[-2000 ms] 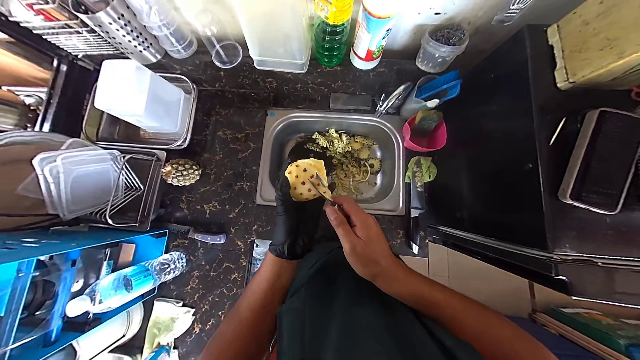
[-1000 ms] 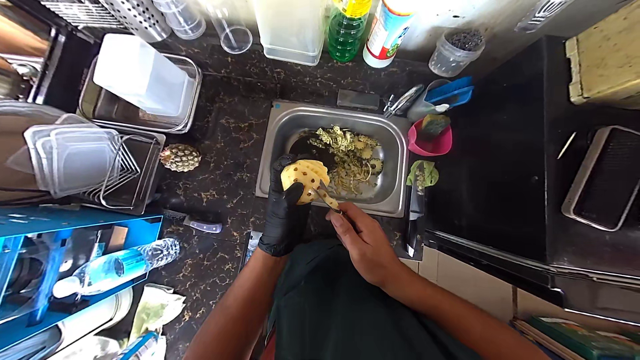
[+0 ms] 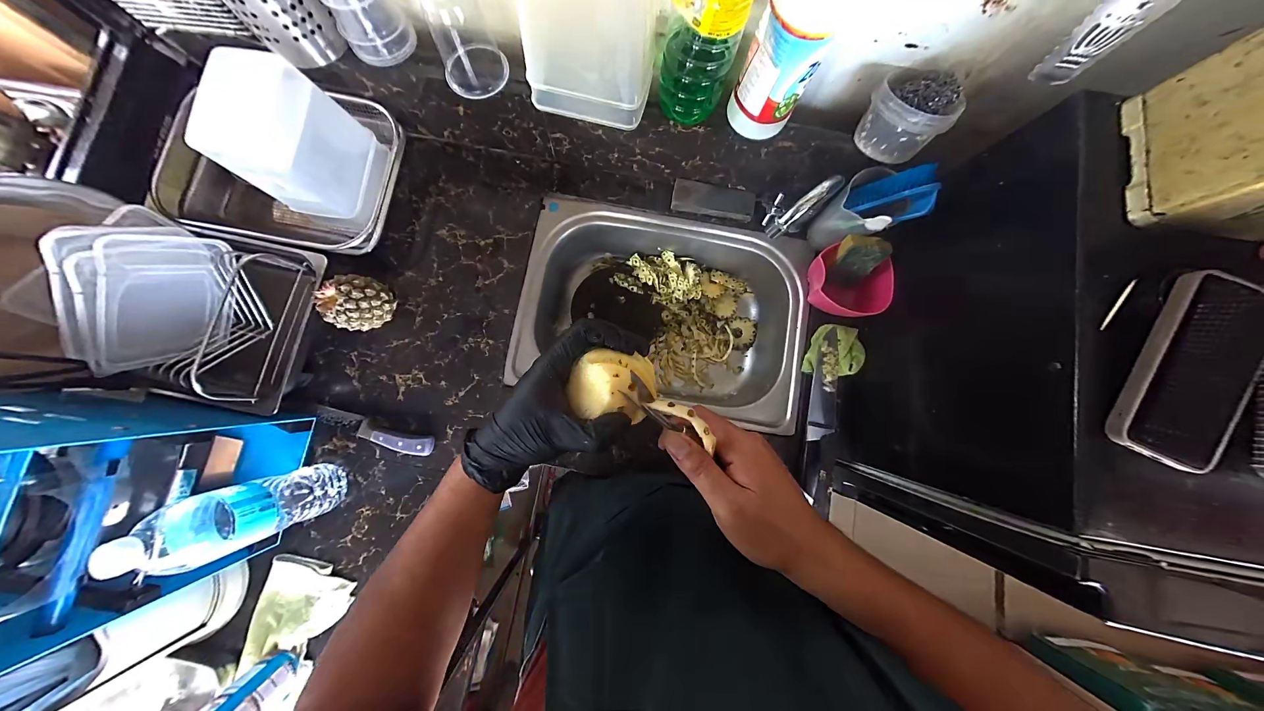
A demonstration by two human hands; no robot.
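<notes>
My left hand, in a black glove, grips a peeled pineapple over the near edge of the steel sink. My bare right hand is closed around a tool whose handle is hidden; its metal blade meets the fruit's right side. A curved strip of pineapple flesh with brown eyes hangs by the blade and my right fingers. Peel scraps lie in the sink. A small unpeeled pineapple rests on the counter at the left.
On the left counter lies a knife with a pale handle, near a plastic water bottle. A pink container, a green sponge and a knife blade are right of the sink, below the faucet.
The pineapple has turned in my left hand, showing a smoother yellow side. A strip now curls away from it beside my right fingers.
</notes>
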